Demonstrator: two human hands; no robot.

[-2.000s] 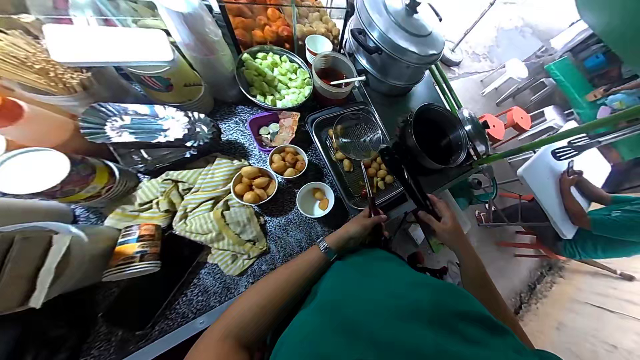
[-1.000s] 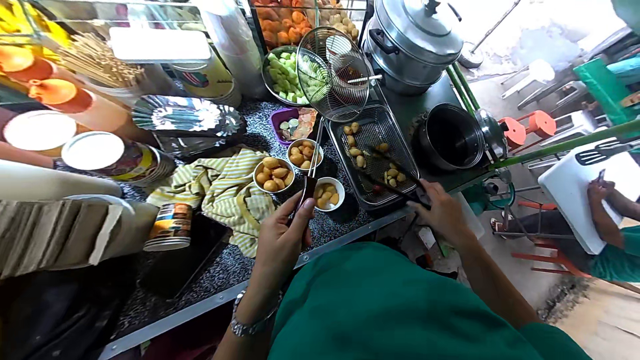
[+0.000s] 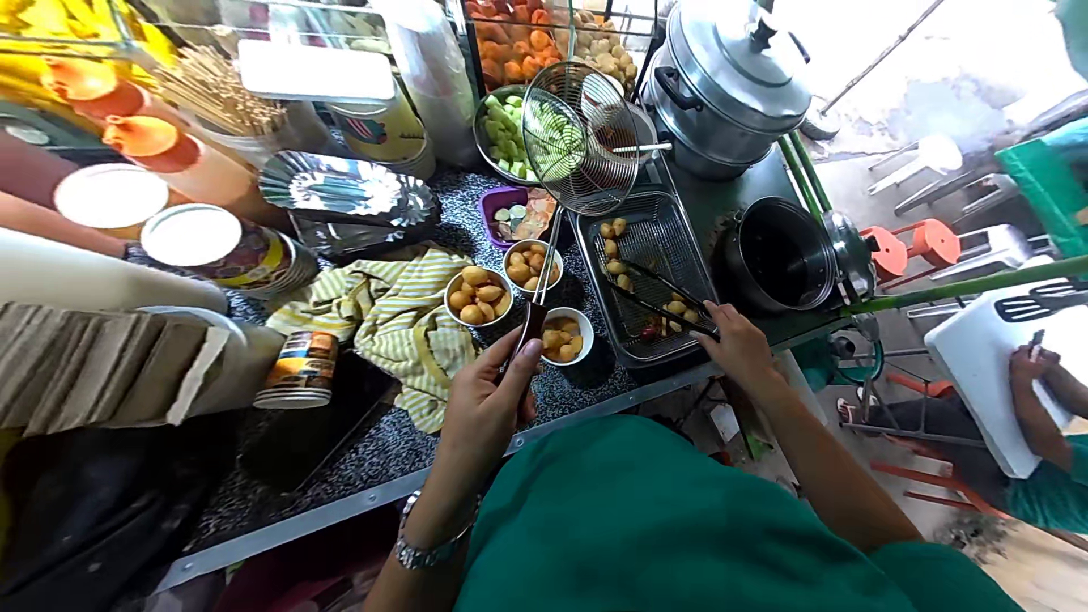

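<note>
My left hand (image 3: 497,391) grips the dark handle of a wire skimmer (image 3: 580,140), whose round mesh is raised over the bowl of cut green pieces (image 3: 510,127) and a cup of sauce. In my right hand (image 3: 735,340) are black tongs (image 3: 654,302), their tips low over a wire-mesh tray (image 3: 650,212) that holds small brown fried balls (image 3: 616,251). Left of the tray stand three cups holding fried balls: one by the towel (image 3: 478,296), one beside the purple tub (image 3: 533,264), and one nearest me (image 3: 567,335).
A dark pot (image 3: 782,255) stands right of the tray, with a lidded steamer (image 3: 731,81) behind. Foil trays (image 3: 344,191), a striped towel (image 3: 399,314), a purple tub of money (image 3: 518,215) and stacked paper cups (image 3: 297,370) lie left. A person sits at a white table (image 3: 977,365) at right.
The skimmer has left the tray, where it was two seconds ago, and is raised in my left hand. The tongs have moved down over the tray. The nearest cup holds more balls than before.
</note>
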